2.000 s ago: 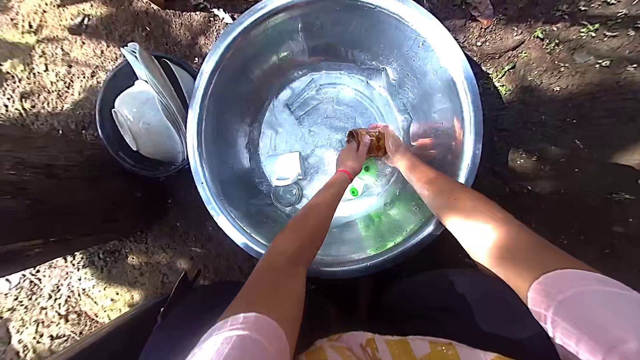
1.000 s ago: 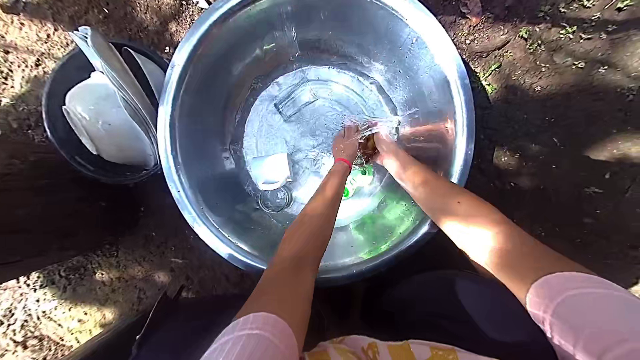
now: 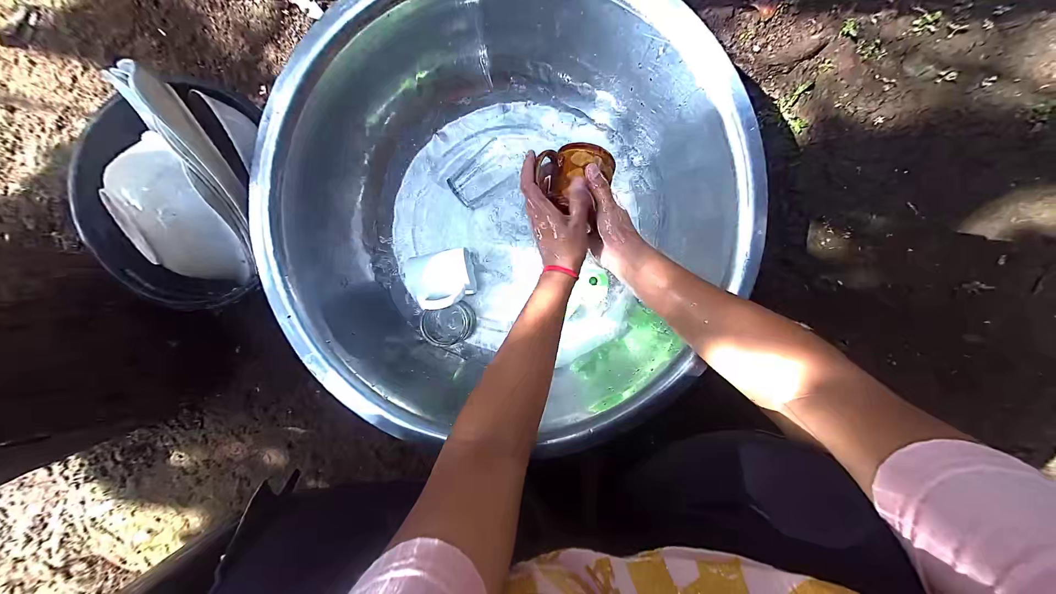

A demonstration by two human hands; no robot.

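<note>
Both of my hands hold an amber glass mug (image 3: pixel 584 157) over the water in a large metal basin (image 3: pixel 738 190). My left hand (image 3: pixel 559 216) is at its handle side, with a red band on the wrist. My right hand (image 3: pixel 612 216) grips the mug's other side, its thumb near the rim. Under the surface a clear drinking glass (image 3: pixel 478 177) lies on its side, left of the mug. A white mug (image 3: pixel 439 276) lies at the lower left of the basin floor, touching a small round clear glass item (image 3: pixel 448 323). A green and white object (image 3: pixel 596 285) shows partly behind my wrists.
A black tub (image 3: pixel 91 223) with stacked white plates (image 3: pixel 169 206) and dishes stands close against the basin's left side. Bare soil (image 3: pixel 932 165) with small green plants lies around the basin. Dark material is in front of my body.
The amber mug, low among my hands and splashing water a second ago, now shows its rim and handle more plainly. My hands have shifted around it and both still hold it.
</note>
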